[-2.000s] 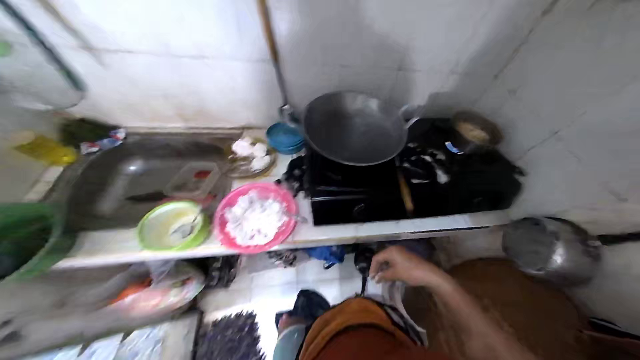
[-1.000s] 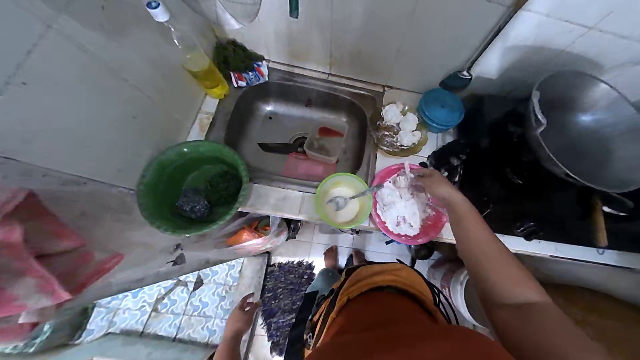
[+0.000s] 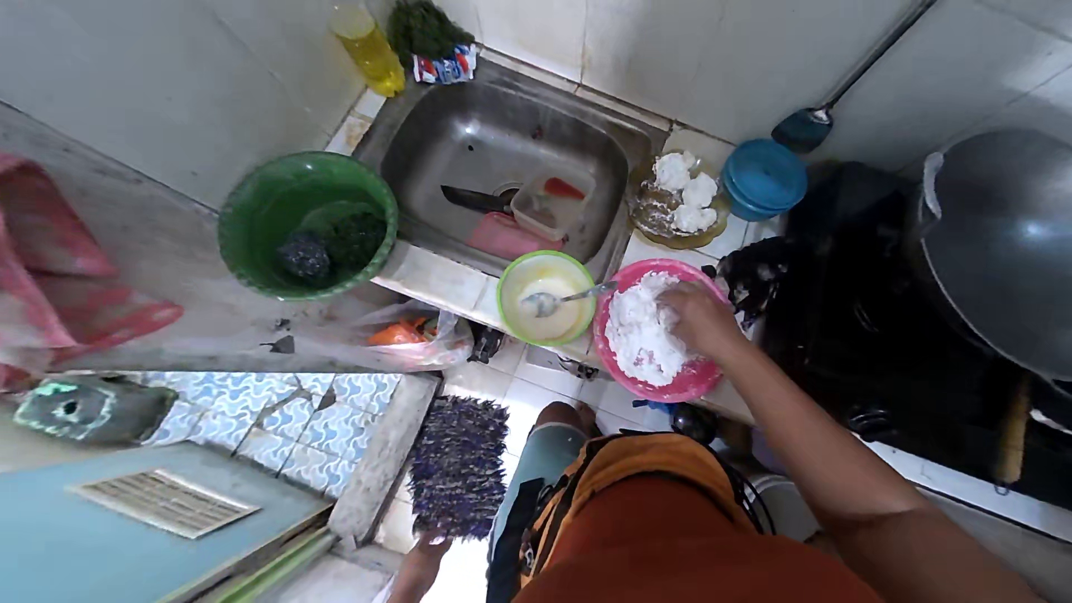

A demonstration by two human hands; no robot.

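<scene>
My right hand (image 3: pixel 697 316) is in a pink plastic bowl (image 3: pixel 705 383), its fingers down in white flour (image 3: pixel 643 331); whether they grip anything is hidden. Against that bowl's left side sits a lime-rimmed bowl (image 3: pixel 507 321) of pale batter, with a metal spoon (image 3: pixel 544 303) resting in it. Behind the pink bowl, a glass plate (image 3: pixel 670 237) holds several white-coated lumps (image 3: pixel 698 191). My left hand (image 3: pixel 431 546) hangs low beside the purple shaggy mat, away from the counter; its fingers are partly hidden, and what they do is unclear.
A steel sink (image 3: pixel 435 126) holds a knife (image 3: pixel 473 199) and a plastic container (image 3: pixel 536 209). A green basin (image 3: pixel 243 251) stands left of it. Blue stacked containers (image 3: pixel 764 177) stand behind the stove (image 3: pixel 825 335), which bears a large wok (image 3: pixel 1005 243). An oil bottle (image 3: pixel 373 54) is in the corner.
The view has swung left since the oldest frame. My right hand, earlier away from the bowls, came to the pink bowl's far side and is now deeper in the flour.
</scene>
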